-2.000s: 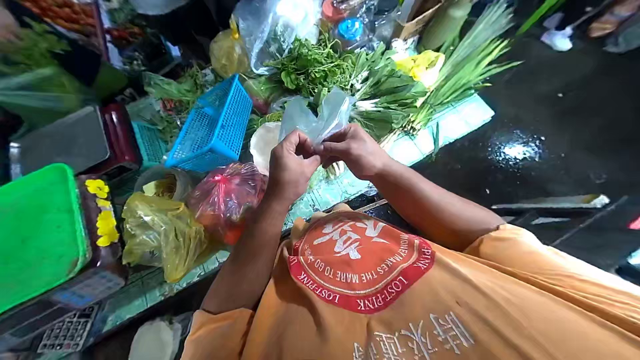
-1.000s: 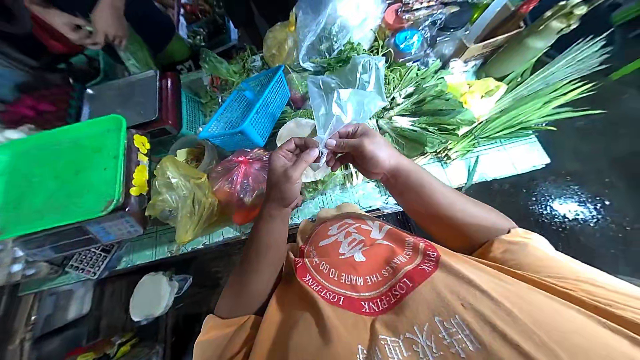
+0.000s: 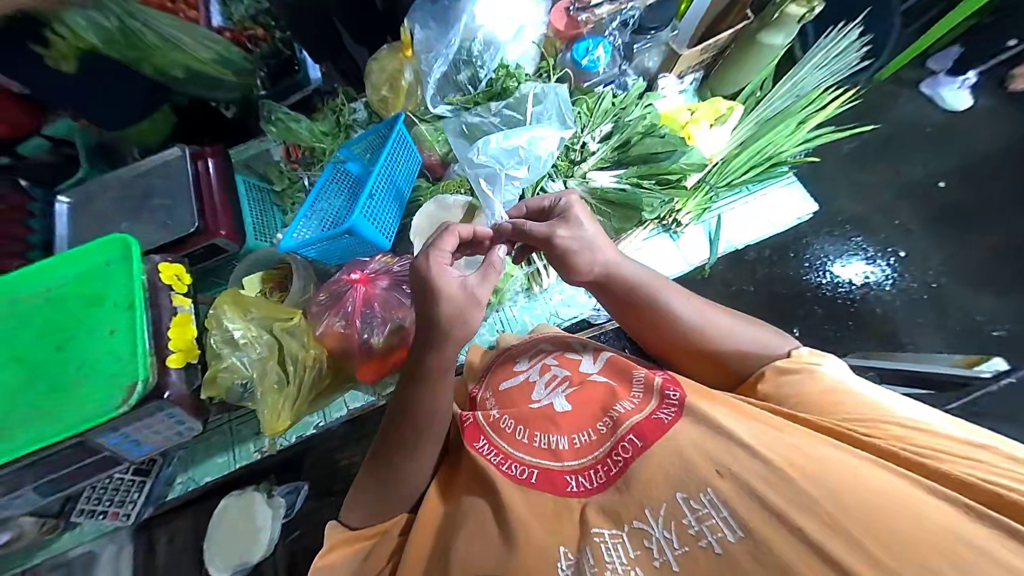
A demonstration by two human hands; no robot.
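Both hands meet at the gathered neck of a clear plastic bag (image 3: 512, 148), whose wider part spreads away from me above the leafy greens. My left hand (image 3: 456, 280) pinches the neck between thumb and forefinger. On the other side of it, my right hand (image 3: 564, 236) grips the same twisted end. What the bag holds, if anything, cannot be made out. Behind my left hand lies a pale round thing (image 3: 436, 222), partly hidden. A tied pinkish plastic bag with red contents (image 3: 364, 320) sits just left of my left hand.
A blue plastic basket (image 3: 356, 192) and a yellow plastic bag (image 3: 264, 352) stand to the left. Further left are a green tray (image 3: 72, 344), a weighing scale (image 3: 132, 204) and a calculator (image 3: 116, 492). Leafy greens (image 3: 632, 152) and long green stalks (image 3: 784, 136) cover the right of the stall.
The clear bag, crumpled close over the hands two seconds ago, now stands spread out beyond them, its neck pinched narrow. Both hands remain together at it.
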